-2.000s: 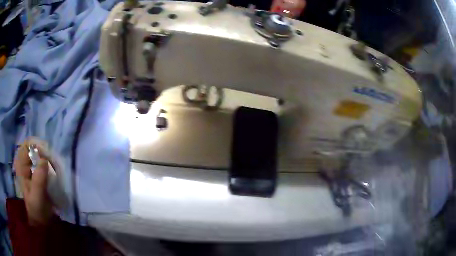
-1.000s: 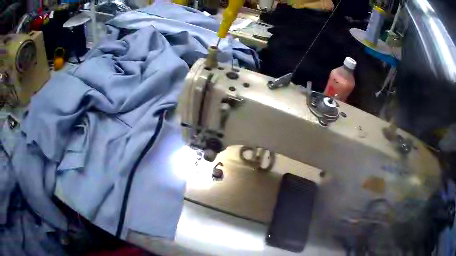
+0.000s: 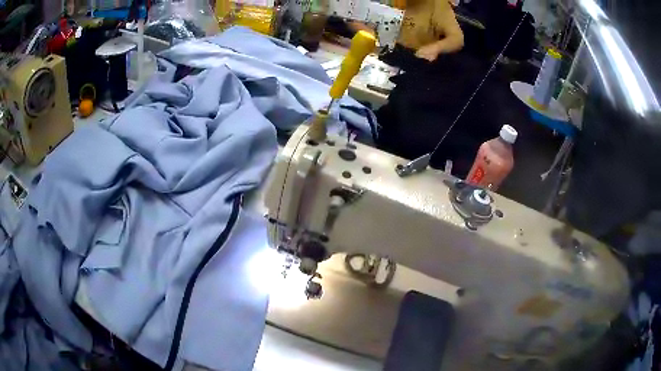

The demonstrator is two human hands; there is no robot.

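Observation:
The light blue garment fabric (image 3: 167, 159) lies in a crumpled heap left of the sewing machine (image 3: 427, 224). A dark narrow strip (image 3: 194, 279) runs down its flatter front panel. The panel's right edge lies beside the brightly lit presser foot and needle area (image 3: 293, 268), where glare hides detail. A black smartphone (image 3: 420, 333) lies on the machine bed, cut off by the bottom edge. Neither my left hand nor my right hand is in view.
A yellow-handled screwdriver (image 3: 353, 64) stands at the arm's left end. A pink bottle (image 3: 493, 161) is behind the arm, with dark cloth (image 3: 427, 109) beyond. A thread cone (image 3: 547, 78) is at back right, a small cream machine (image 3: 38, 105) far left. A person in yellow (image 3: 429, 29) is opposite.
My view has tilted up and turned left, so the scene sits lower and further right. My left hand, on the fabric two seconds ago, has left the picture. The person opposite has come into view.

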